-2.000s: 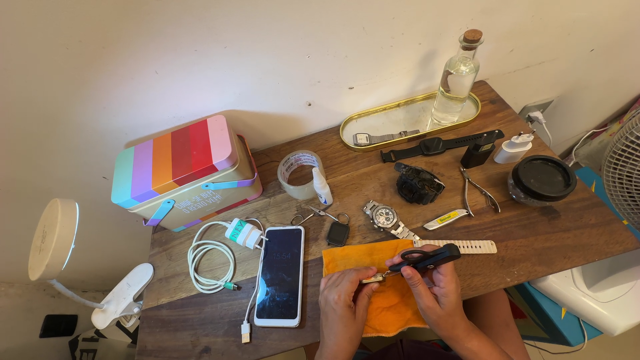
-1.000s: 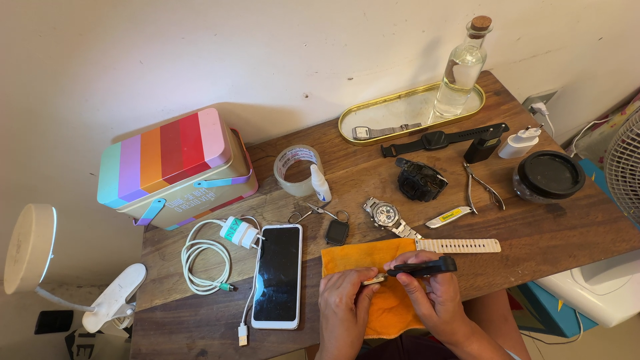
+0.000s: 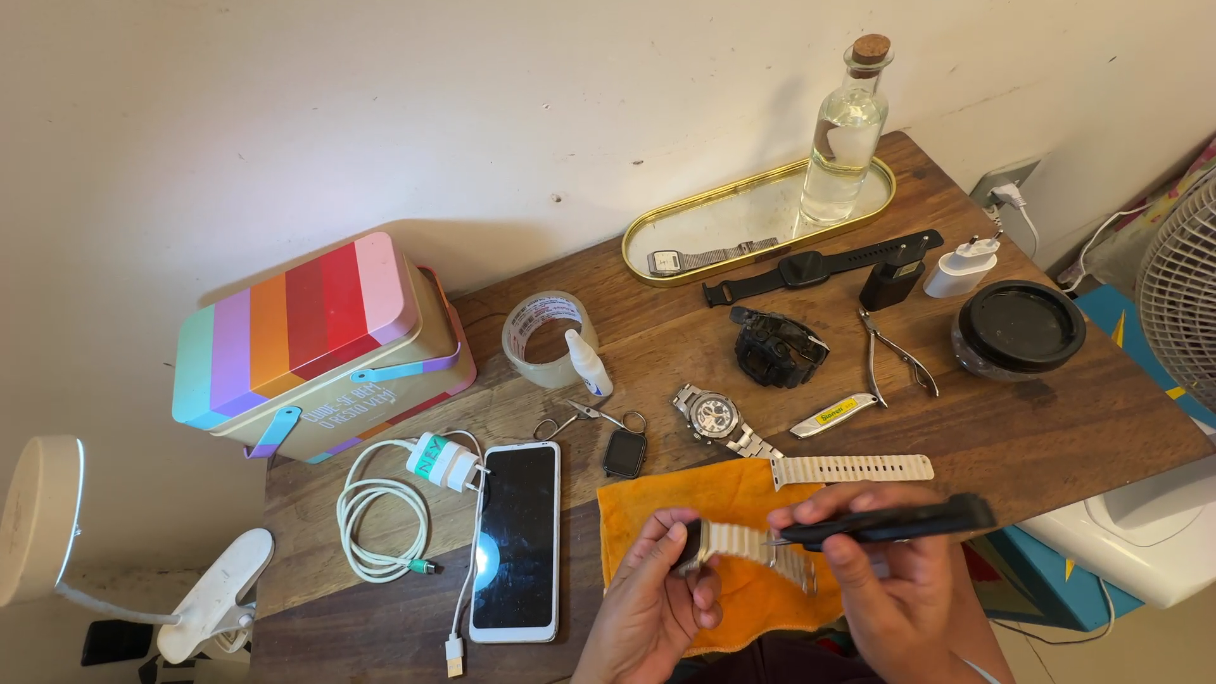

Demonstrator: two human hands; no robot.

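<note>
My left hand (image 3: 655,579) holds a smartwatch case (image 3: 696,546) with a light ribbed strap (image 3: 741,541) attached, over an orange cloth (image 3: 636,513). In my right hand (image 3: 874,560) is a black-handled tool (image 3: 893,522); its thin metal tip is close to the strap, and whether they touch cannot be told. Just beyond the cloth's edge lies another light strap piece (image 3: 855,469) with holes. Left of it are a steel wristwatch (image 3: 714,416) and a small black watch case (image 3: 625,453).
A white phone (image 3: 516,541), coiled cable (image 3: 380,527), small scissors (image 3: 589,412), tape roll (image 3: 549,337) and dropper bottle (image 3: 589,364) lie leftward. Beyond are a striped tin (image 3: 323,351) and a corked bottle (image 3: 844,152) on a gold-rimmed tray (image 3: 655,277). Nippers (image 3: 893,356) and a utility knife (image 3: 834,414) lie right.
The light ribbed strap and watch case now show between my hands, where earlier my fingers mostly covered the held piece. The tool has stayed in my right hand.
</note>
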